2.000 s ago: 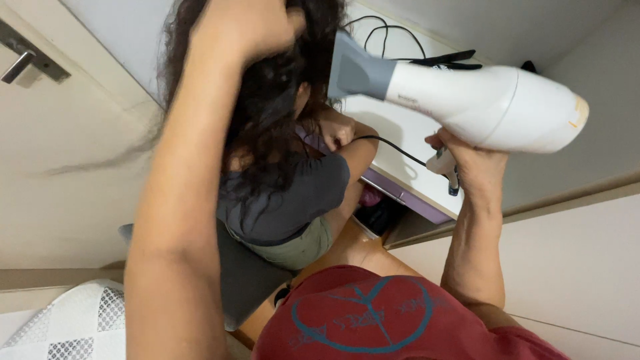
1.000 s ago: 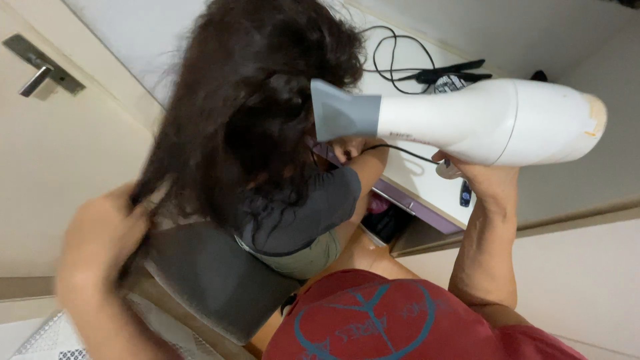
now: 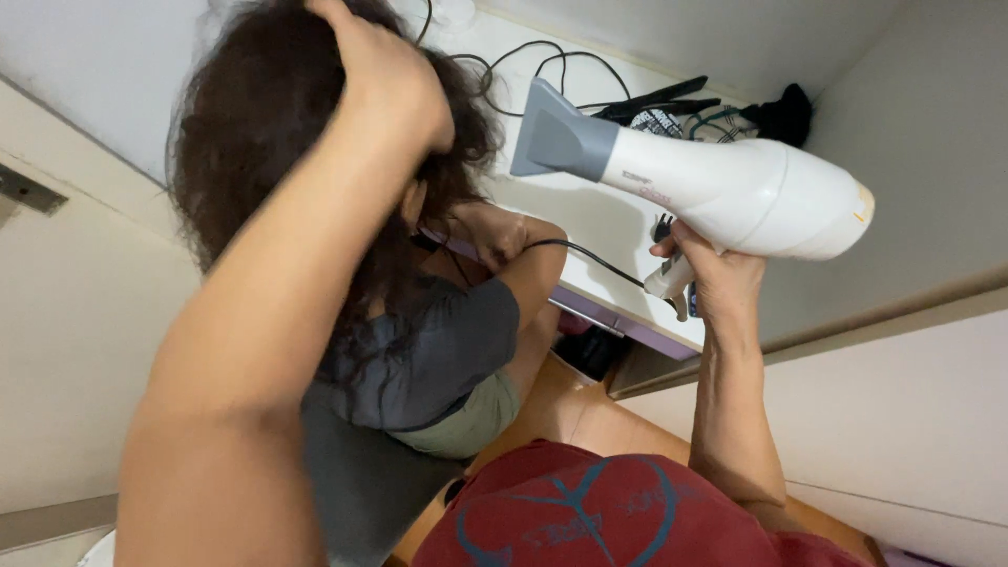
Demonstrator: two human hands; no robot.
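Note:
My left hand (image 3: 402, 90) lies on the dark curly hair (image 3: 260, 118) at the crown of a seated person's head; its fingertips are partly hidden. Around the handle of a white hair dryer (image 3: 748, 193), my right hand (image 3: 720, 272) is closed. The dryer's flat grey nozzle (image 3: 563, 134) faces left toward the hair, a short distance from it. A black cord (image 3: 591, 256) runs from the handle to the left across the person's arm. The person wears a dark grey T-shirt (image 3: 457, 339) and rests a bent arm near the white desk (image 3: 606, 228).
On the desk behind the dryer lie a black flat iron (image 3: 661, 98), loose black cable (image 3: 543, 47) and a dark bundle (image 3: 783, 114). The desk has a purple drawer front (image 3: 654, 339). A dark grey chair (image 3: 362, 480) holds the person. Walls stand close behind and right.
My left hand was low at the left among hair strands one second ago and is now up on the crown. The dryer stays in my right hand.

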